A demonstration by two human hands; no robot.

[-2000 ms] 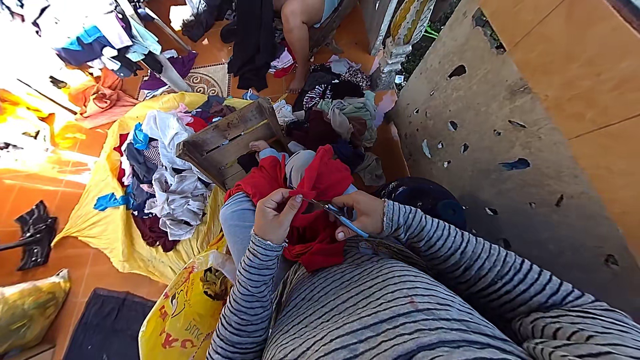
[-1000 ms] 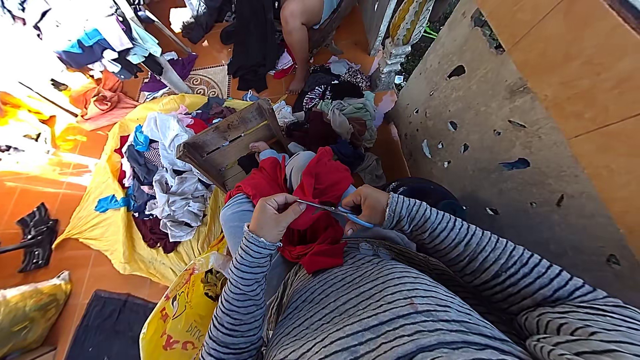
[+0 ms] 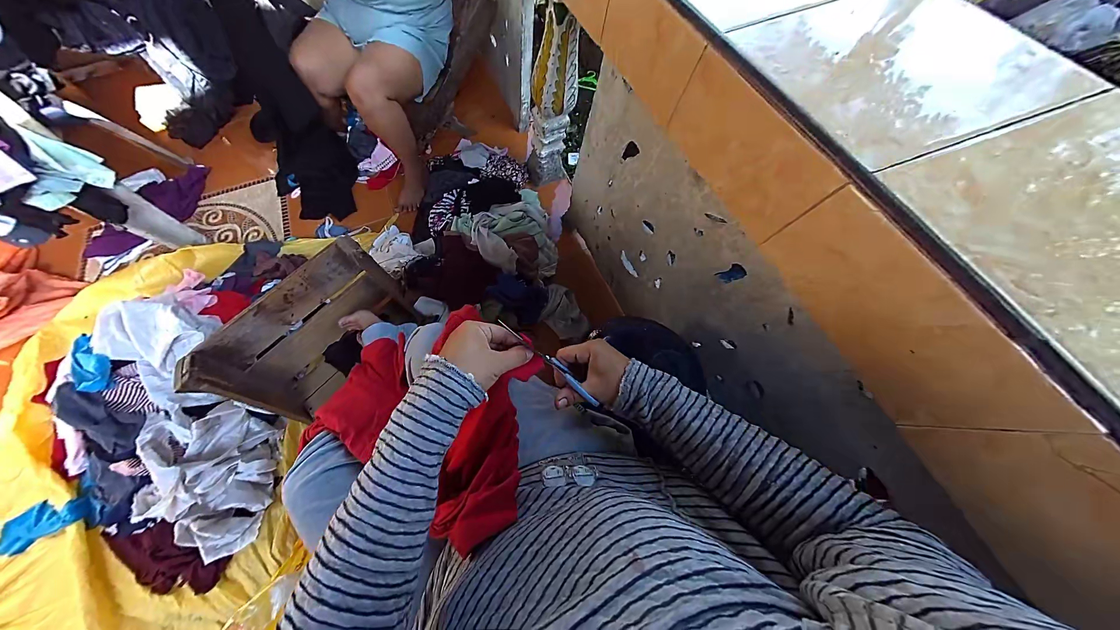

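Observation:
A red cloth (image 3: pixel 481 455) drapes over my lap and left thigh. My left hand (image 3: pixel 486 350) pinches its upper edge between thumb and fingers. Blue-handled scissors (image 3: pixel 573 381) are in my right hand (image 3: pixel 595 372), just right of the left hand, with the blades pointing up and left at the cloth's edge. How far the blades are parted is too small to tell. A clear plastic piece (image 3: pixel 569 472) lies on my striped shirt at the waist.
A wooden crate (image 3: pixel 302 328) stands tilted beyond my left leg. Left of it, a clothes pile (image 3: pixel 188 437) lies on a yellow sheet (image 3: pixel 31 420). Another clothes heap (image 3: pixel 499 227) is ahead, near a seated person (image 3: pixel 376 79). A low wall (image 3: pixel 700 262) runs along the right.
The view has swung to the right. The left hand has the red cloth's edge raised beside the scissors; one second ago the blades reached across to that hand above the cloth.

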